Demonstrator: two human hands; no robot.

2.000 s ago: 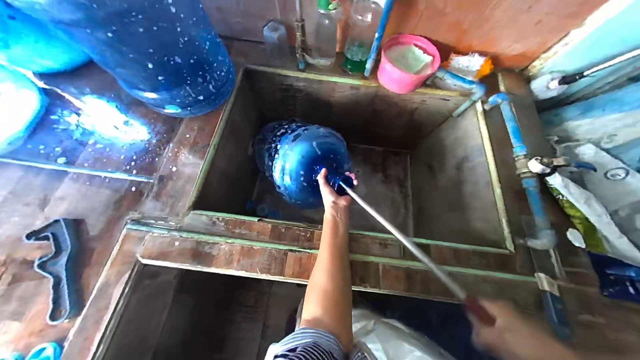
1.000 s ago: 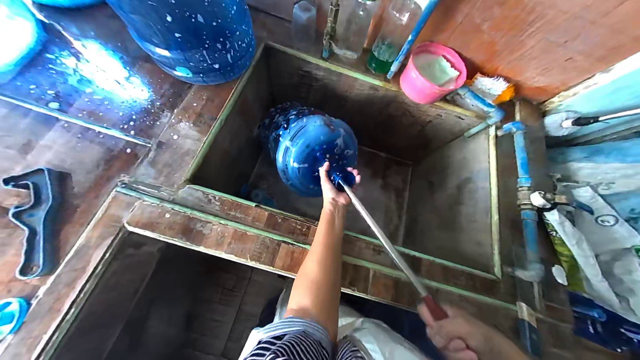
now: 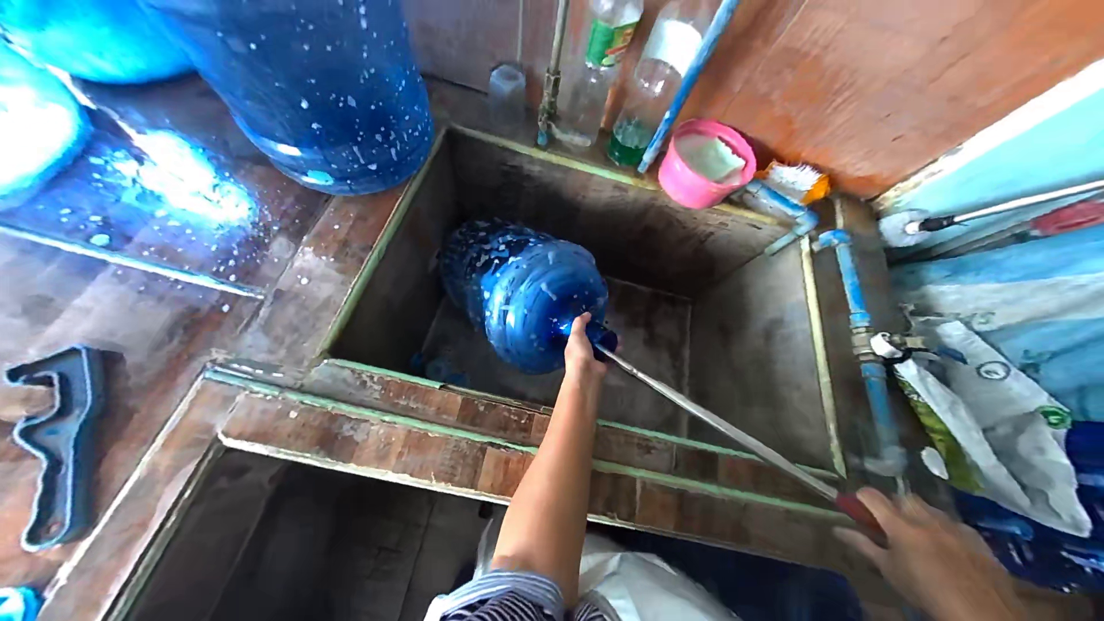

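A large blue water jug [image 3: 545, 297], wet on its side, lies tilted in a tiled basin [image 3: 750, 345] with its mouth toward me. My left hand [image 3: 585, 345] grips it at the neck. A thin metal rod [image 3: 724, 424] enters the mouth; whatever is on its far end is hidden inside the jug. At the rod's near end, my right hand [image 3: 927, 543] is on the red handle [image 3: 861, 516], slightly blurred, with some fingers spread.
Behind the basin's rim stand a pink tub [image 3: 707, 164] and plastic bottles [image 3: 634, 121]. Blue pipes [image 3: 854, 285] run along the right. A big blue container [image 3: 328, 95] stands back left. On the left ledge lies a blue plastic carrying handle [image 3: 65, 448].
My right hand has moved right and away from the jug, along with the rod's handle, since one second ago. The left hand stays at the jug's neck.
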